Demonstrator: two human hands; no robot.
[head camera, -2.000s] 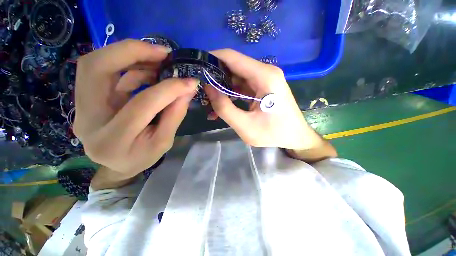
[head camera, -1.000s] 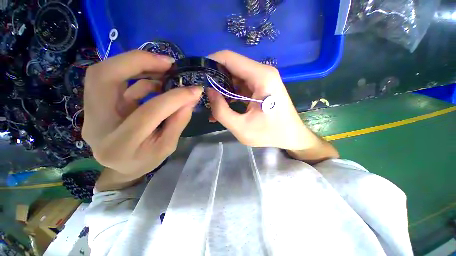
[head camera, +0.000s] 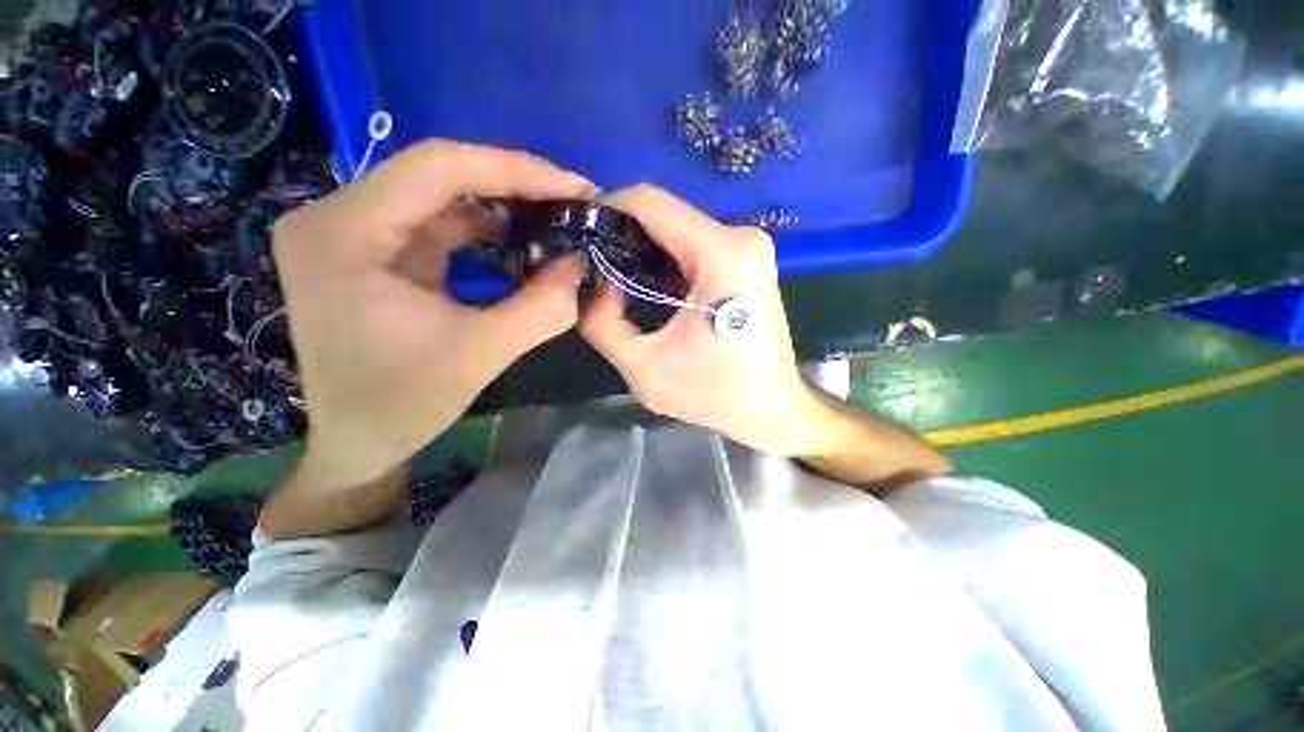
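A round black housing (head camera: 569, 223) is held up between my two hands over the near edge of the blue tray (head camera: 915, 215). My left hand (head camera: 415, 300) grips it from the left with thumb and fingers. My right hand (head camera: 708, 315) grips its right side. White lead wires run from the housing to a pale ring-shaped end (head camera: 731, 318) lying against my right hand. The inside of the housing is mostly hidden by my fingers. Small clusters of silvery coil springs (head camera: 744, 143) lie in the tray.
A large dark pile of wired housings (head camera: 129, 243) is on the left, with a clear round cover (head camera: 225, 89) on it. A clear plastic bag (head camera: 1108, 86) is right of the tray. Cardboard boxes (head camera: 136, 615) stand on the floor at the lower left.
The left fingers have straightened and closed along the housing's top and near side. The tray, springs and pile appear shifted slightly down in view; the pile is also further right.
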